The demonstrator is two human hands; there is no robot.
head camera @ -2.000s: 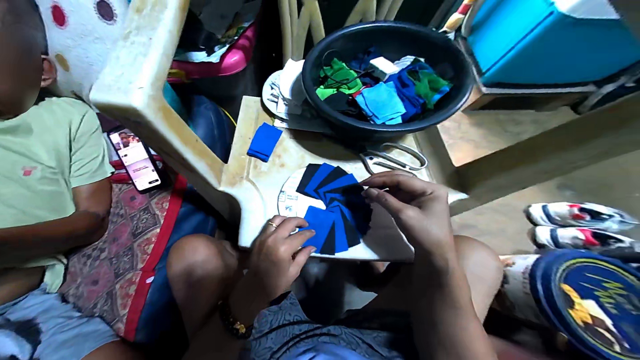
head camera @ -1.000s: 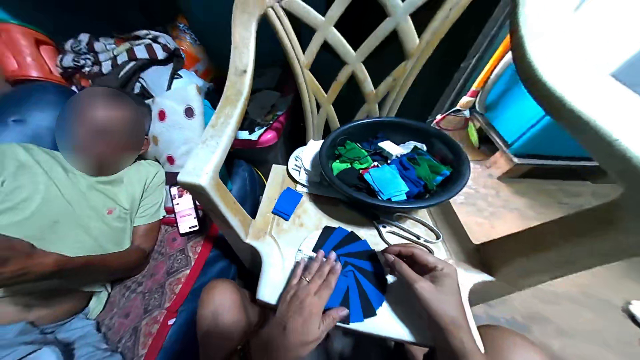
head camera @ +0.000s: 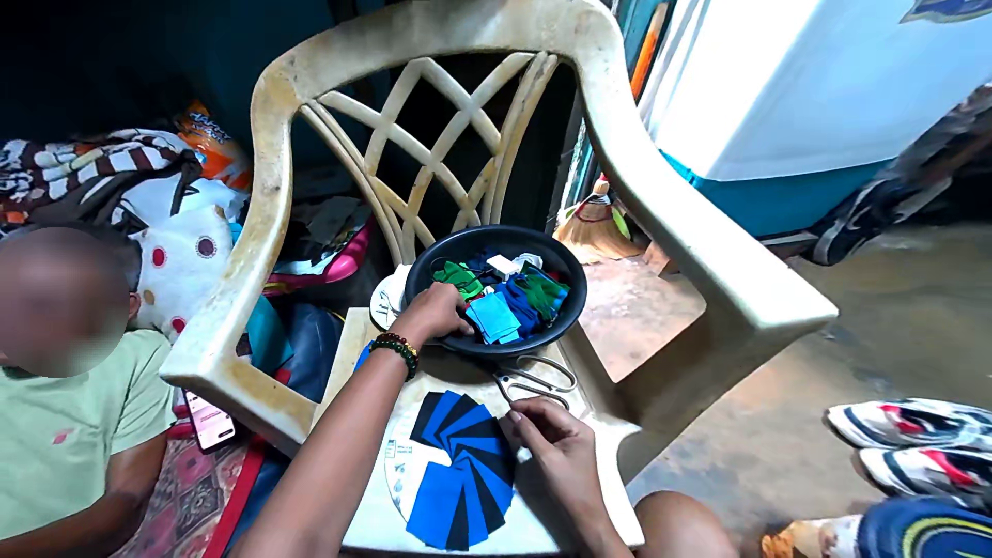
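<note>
My left hand (head camera: 440, 311), a beaded bracelet on its wrist, reaches over the near left rim of a black plastic basin (head camera: 572, 310) and touches the cloth pieces inside; its fingertips are partly hidden. Green, light blue (head camera: 494, 316) and dark blue cloth scraps fill the basin. On the seat of a plastic armchair, blue and black cloth pieces (head camera: 465, 473) overlap in a fan on a round white printed sheet (head camera: 397, 457). Beside the fan's right edge, my right hand (head camera: 535, 422) has thumb and forefinger together; whether they pinch anything is unclear. Scissors (head camera: 539, 381) lie just beyond it.
Armrests (head camera: 721, 263) rise on both sides of the chair. A person in a light green shirt (head camera: 77, 434) is at the left, near a lit phone (head camera: 209, 422). Shoes (head camera: 914, 449) stand on the floor at right; a broom (head camera: 595, 225) is behind the chair.
My left hand has moved from the fan of cloth pieces to the basin. My right hand remains near the fan's right side. The view has shifted.
</note>
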